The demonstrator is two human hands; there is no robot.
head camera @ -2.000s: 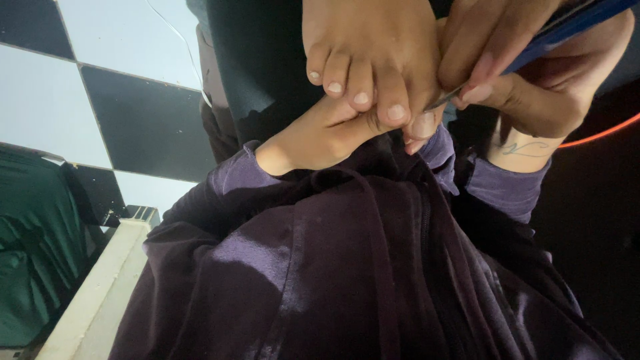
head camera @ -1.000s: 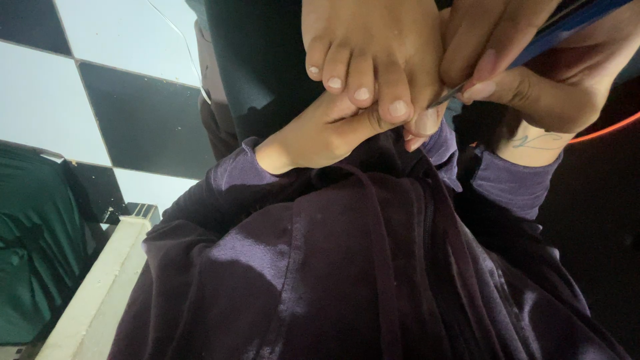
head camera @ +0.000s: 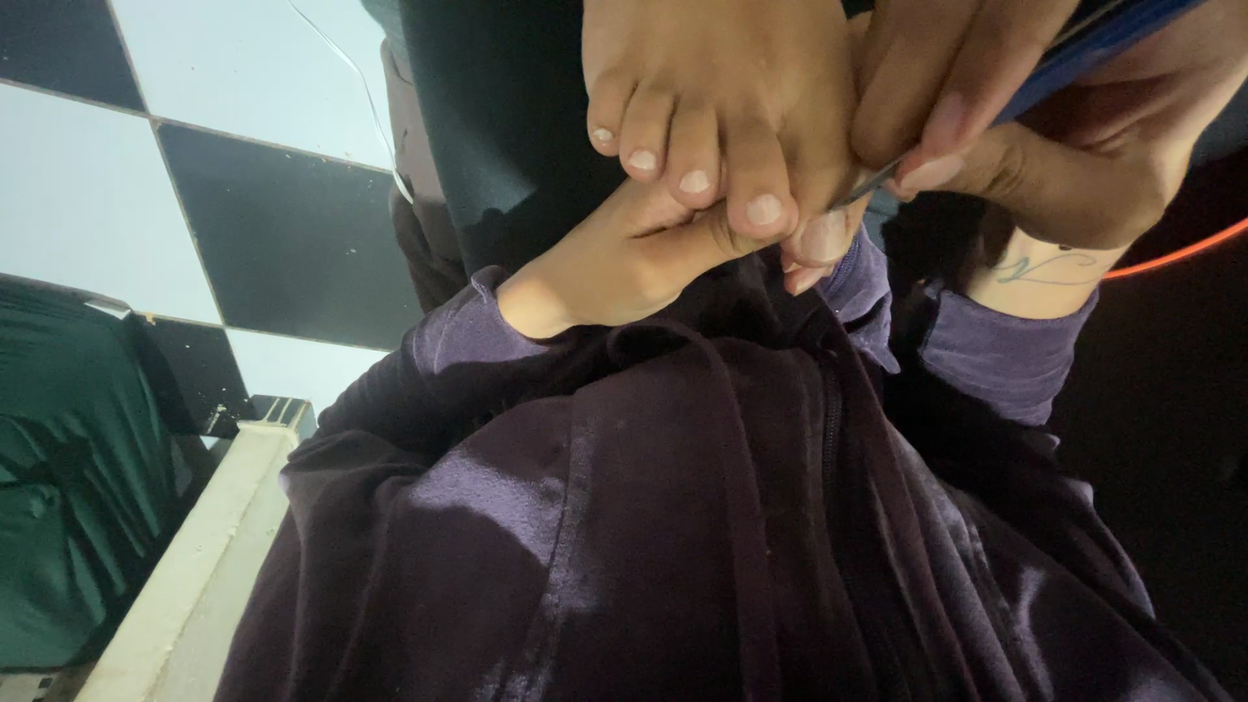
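Observation:
A bare foot [head camera: 721,68] reaches in from the top of the head view, toes pointing down. My left hand [head camera: 634,253] grips the foot at its toes; the thumb lies under the smaller toes and fingertips show beside the big toe [head camera: 822,237]. From the upper right comes my right hand [head camera: 1024,146], its fingers pinched on a slim metal tool with blue handles [head camera: 1092,63], which look like those of nippers. The tool's dark metal tip [head camera: 858,191] touches the side of the big toe's nail. The jaws' exact setting cannot be made out.
A purple velvety garment [head camera: 643,507] covers my lap and arms. On the left are a checkered tile floor [head camera: 283,234], a thin white cable [head camera: 356,73], a green cloth [head camera: 68,487] and a cream-coloured beam [head camera: 185,565]. An orange cord [head camera: 1185,252] runs at the right.
My right hand and the tool have shifted slightly beside the big toe. My left hand keeps its hold on the foot.

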